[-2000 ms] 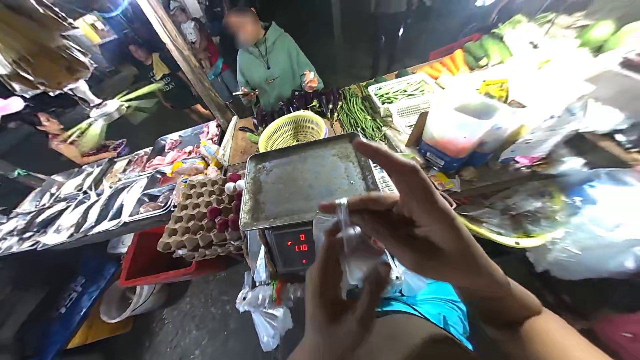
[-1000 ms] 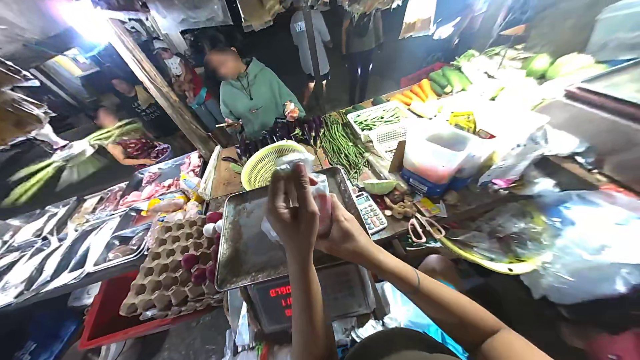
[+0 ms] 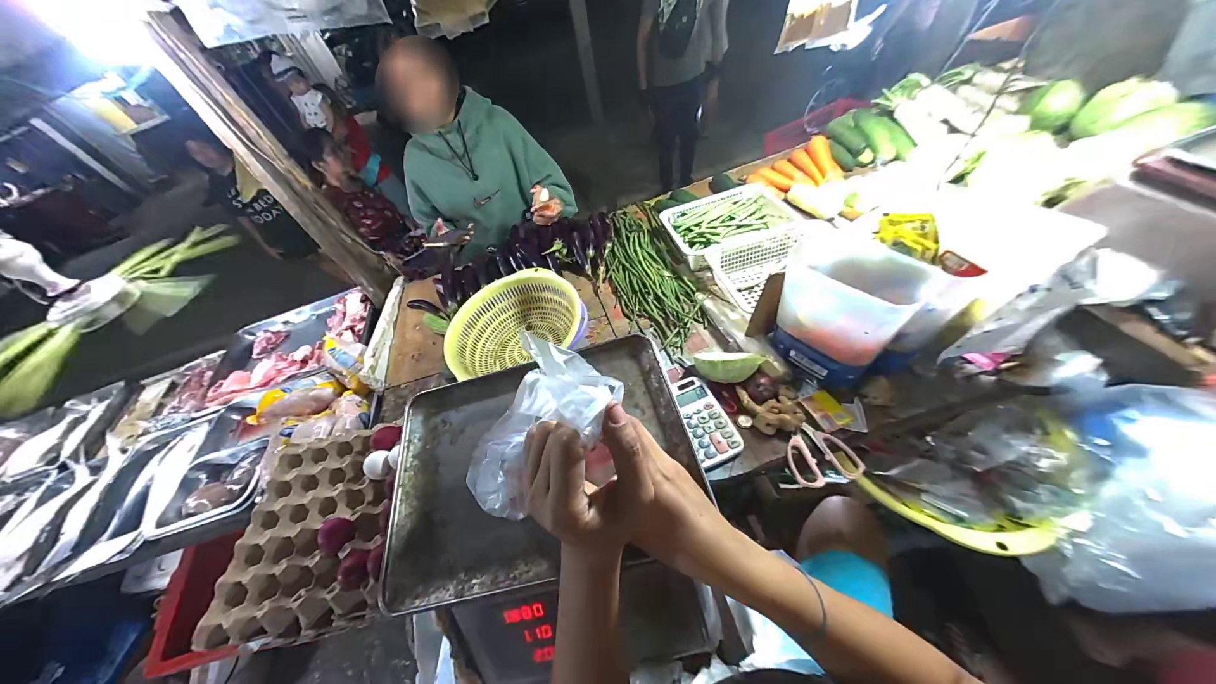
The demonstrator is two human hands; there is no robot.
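Note:
Both my hands are close together over the metal tray (image 3: 446,503) of a digital scale (image 3: 513,622) with a lit red display. A clear plastic bag (image 3: 508,446) is gripped in my left hand (image 3: 570,489), its top bunched upward. My right hand (image 3: 646,475) presses against the left one, its thumb at the bag; something reddish shows between the hands, partly hidden. A yellow plastic basket (image 3: 513,318) stands just beyond the tray. To the right of the tray lies a calculator (image 3: 705,423).
An egg carton (image 3: 275,541) with several red eggs is left of the tray; fish (image 3: 171,475) lie further left. Pink-handled scissors (image 3: 822,456), string beans (image 3: 651,275), eggplants (image 3: 532,247) and a white plastic tub (image 3: 845,304) surround the scale. A person in a green hoodie (image 3: 484,171) stands across the counter.
Two seconds ago my hands were apart, with thin plastic between them; now they are together over the tray. The scale's display shows different figures. The view has shifted.

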